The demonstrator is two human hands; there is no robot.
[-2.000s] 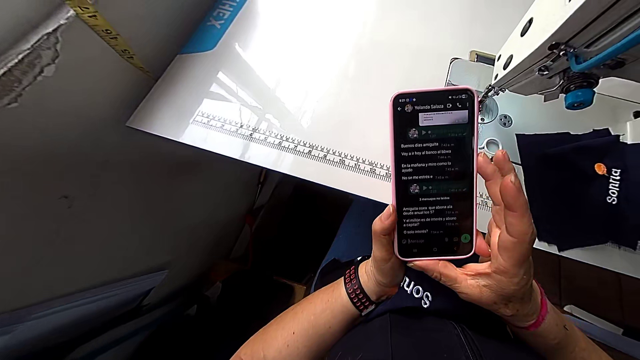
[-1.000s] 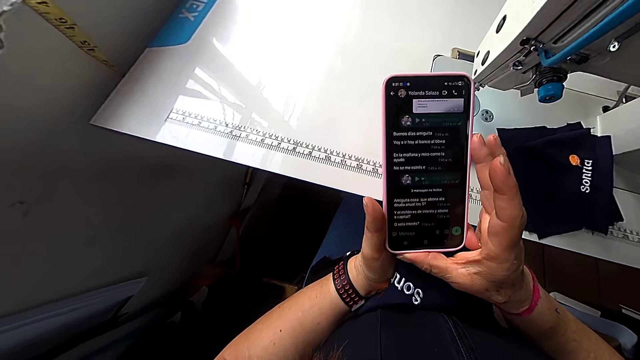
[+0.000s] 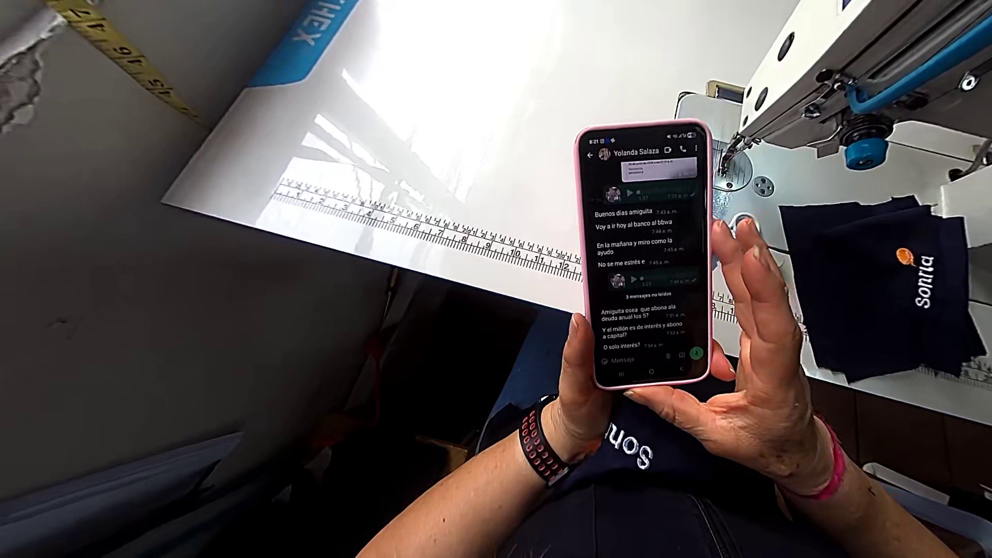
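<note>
A smartphone in a pink case (image 3: 647, 256) stands upright in front of me, its lit screen showing a chat. My left hand (image 3: 581, 395) grips its lower left corner, with a black and red watch band on the wrist. My right hand (image 3: 763, 372) supports the lower right corner and edge with its thumb, while the other fingers rise beside the phone. A pink band circles the right wrist. Right of that hand, dark navy fabric pieces (image 3: 852, 294) with an embroidered logo lie on the sewing table.
A white sewing machine (image 3: 821, 85) with a blue tension knob stands at upper right, its needle area behind the phone. The glossy white tabletop (image 3: 465, 139) has a printed ruler (image 3: 434, 225) along its front edge. A yellow measuring tape (image 3: 128, 58) lies at upper left.
</note>
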